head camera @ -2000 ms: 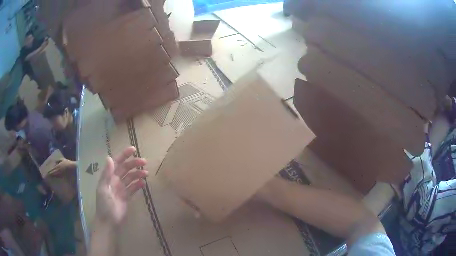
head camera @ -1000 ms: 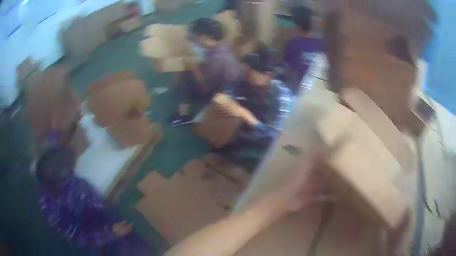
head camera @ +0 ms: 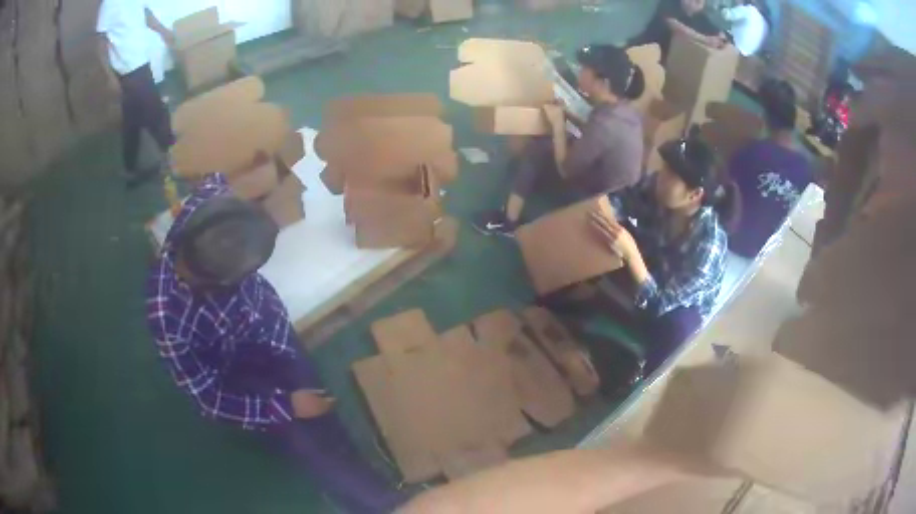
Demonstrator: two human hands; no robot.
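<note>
A part-folded brown box [head camera: 804,424] is at the lower right, over the table, blurred. My left forearm enters from the bottom edge and reaches right to it. My left hand [head camera: 671,464] is blurred at the box's lower left side; its fingers cannot be made out, so its grip is unclear. My right hand is not in view. A tall stack of open boxes [head camera: 854,271] stands beyond the box at the right edge, dark and blurred.
The table edge [head camera: 693,331] runs diagonally at right. Seated people handle cardboard beyond it. A person in a checked shirt [head camera: 216,331] is at left, by a pallet [head camera: 377,286] bearing box stacks. Flat blanks [head camera: 442,402] lie on the green floor.
The view has swung left from the table to the floor and other people, then steadied. The box and my left arm now sit lower in the picture. My right arm has left view.
</note>
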